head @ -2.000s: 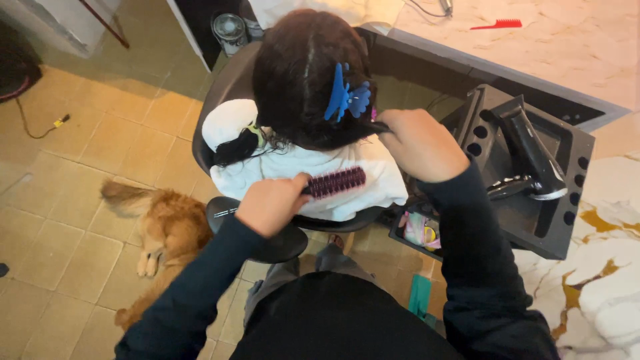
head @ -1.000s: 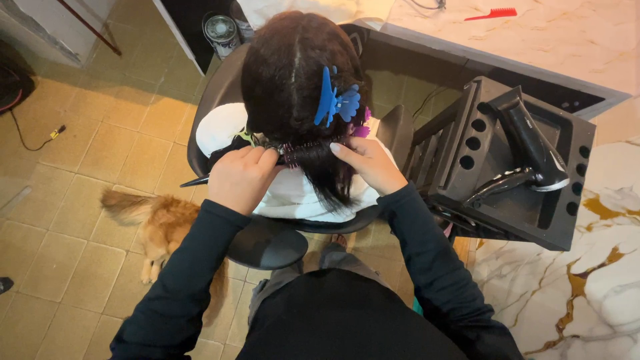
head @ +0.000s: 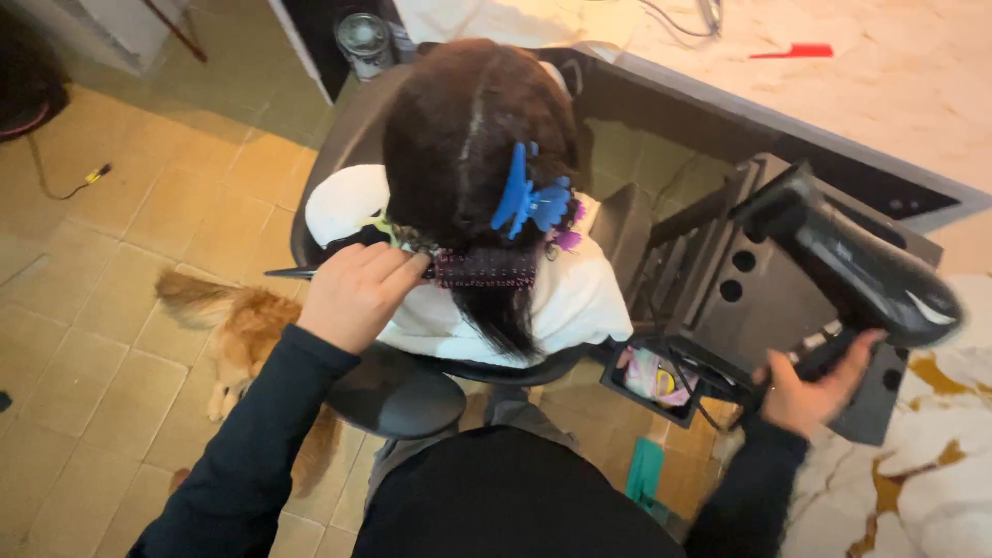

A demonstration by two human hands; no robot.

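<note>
My left hand is closed on the handle of a round hairbrush, whose bristled barrel lies level in the dark hair at the nape of a seated person. The hair's ends hang below the barrel over a white towel. At the right, my right hand grips the handle of a black hair dryer, which is held over the trolley with its nozzle toward the upper left. A blue claw clip holds hair at the right of the head, and a purple clip shows beside it.
A black salon trolley stands at the right, with an open drawer of small items. A red comb lies on the marble-look counter. A dog lies on the tiles at the left, near a round black stool seat.
My right hand has left the hair and moved right to the trolley, where it has taken hold of the hair dryer. My left hand remains at the nape with the brush.
</note>
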